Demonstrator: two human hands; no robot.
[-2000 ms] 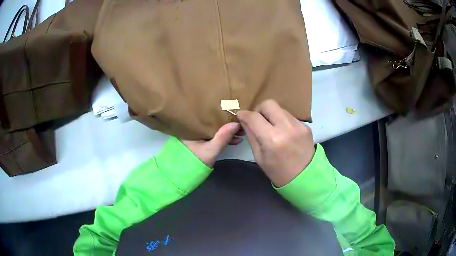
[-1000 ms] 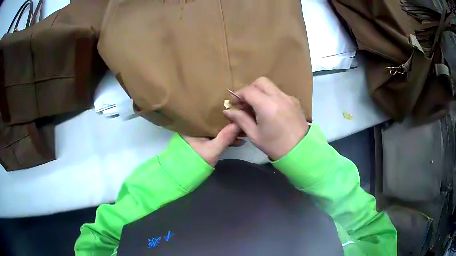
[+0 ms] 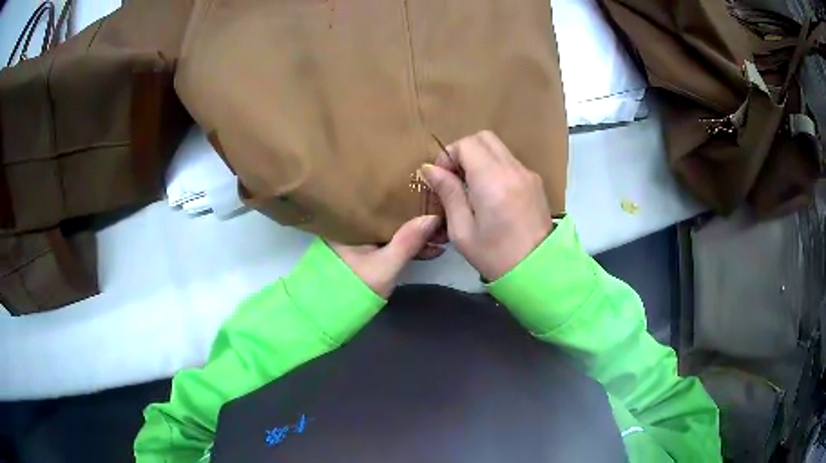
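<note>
A tan-brown tote bag lies in front of me, with its centre seam running toward me. A small gold metal logo shows uncovered low on the bag beside the seam. My left hand pinches the bag's near edge below the logo, thumb on top and fingers partly hidden under it. My right hand is at the right of the logo and holds a thin pick that points up and left. A tiny yellow bit shows at my right thumb tip, touching or just above the logo's top.
Another brown bag lies at the left. A crumpled brown bag with gold metal parts lies at the right. White padding sheets lie beside and under the tote bag. A yellow scrap lies on the white-covered table.
The pale-yellow film that covered the logo has come off, and gold lettering now shows. My right hand moved up, with the pick now tipped upward. My left hand stays at the bag's edge.
</note>
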